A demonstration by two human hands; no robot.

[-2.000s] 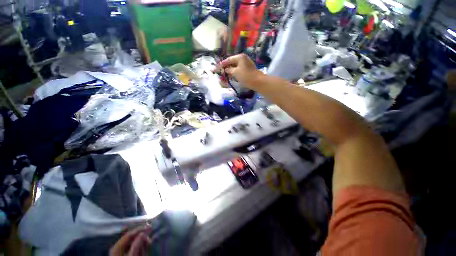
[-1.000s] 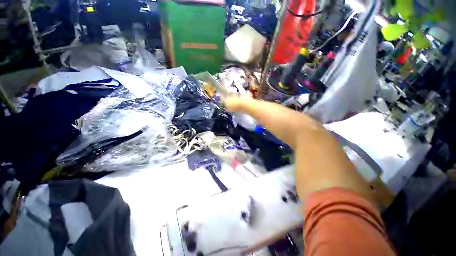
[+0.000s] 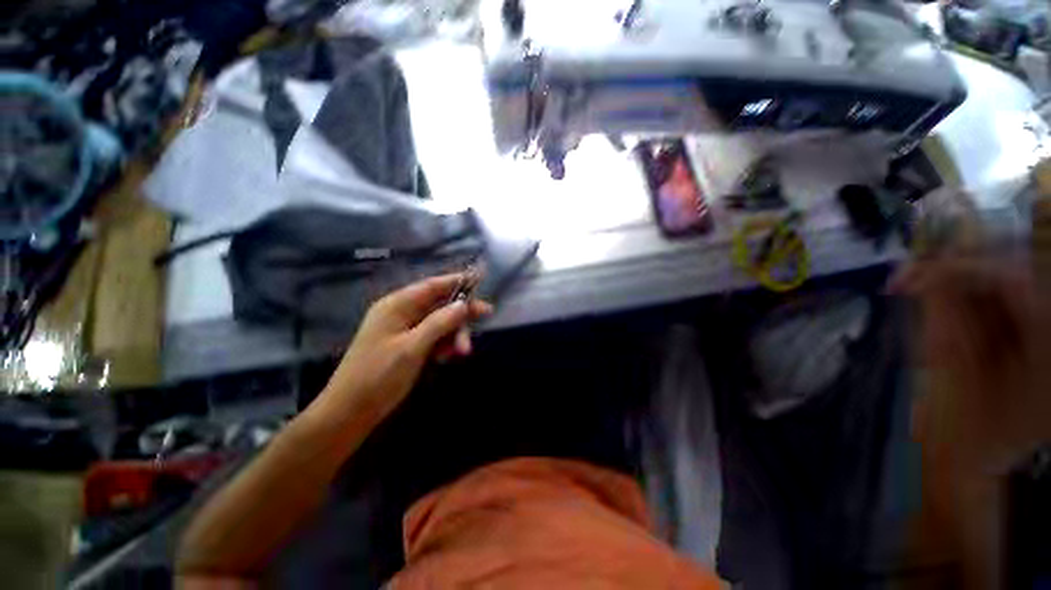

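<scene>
A dark grey garment panel (image 3: 317, 288) lies at the table's front edge, with a narrow black strap (image 3: 198, 247) sticking out at its left. A small silver buckle (image 3: 372, 252) shows on the panel. My left hand (image 3: 421, 320) is at the panel's right end, fingertips pinched on a small shiny piece (image 3: 464, 285), possibly a buckle; its shape is blurred. My right hand (image 3: 962, 271) is a blur at the far right, above the table's right end; its fingers and anything in them cannot be made out.
The white sewing machine (image 3: 703, 87) stands across the back right. A lit smartphone (image 3: 677, 188) and yellow-handled scissors (image 3: 772, 254) lie in front of it. A pale cloth (image 3: 219, 156) lies behind the panel. A blue fan (image 3: 46, 156) and brown cardboard (image 3: 125, 271) are at left.
The view has turned down toward the table's front edge. My right hand has come back from the heap behind the machine to the far right. My left hand is in view again.
</scene>
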